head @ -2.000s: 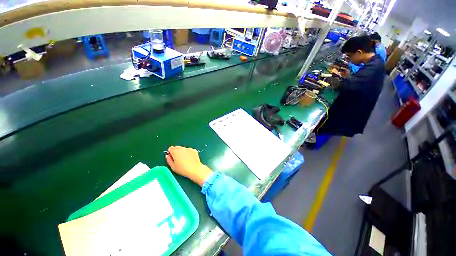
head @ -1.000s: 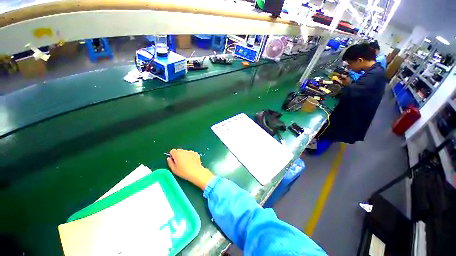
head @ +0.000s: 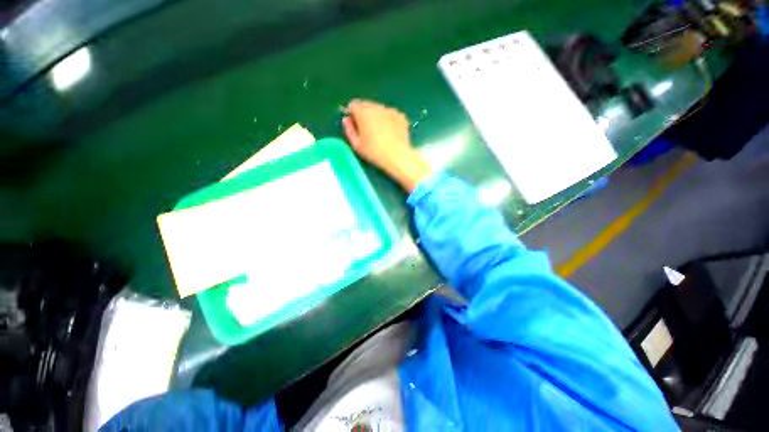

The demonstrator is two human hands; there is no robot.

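Observation:
My right hand (head: 377, 135) rests on the green bench beyond the tray, fingers curled around a thin tool, probably tweezers (head: 343, 110); only a small tip shows. A green-rimmed tray (head: 380, 208) lies nearer to me and to the left of that hand. A cream and white sheet (head: 173, 253) lies over the tray's left part, and another pale sheet (head: 282, 150) sticks out from behind the tray. Overexposed white pieces (head: 362, 245) are inside the tray. My left hand is out of the picture; only its blue sleeve shows at the bottom left.
A long white compartment tray (head: 531, 118) lies to the right, with a black cable bundle (head: 583, 66) beyond it. A white oblong pack (head: 139, 359) and a dark, blurred fixture (head: 51, 329) are at the left. The bench edge curves between my body and the tray.
The view has tilted down and turned left, bringing the white pack, dark fixture and my smock into view. My right hand keeps about the same place on the bench.

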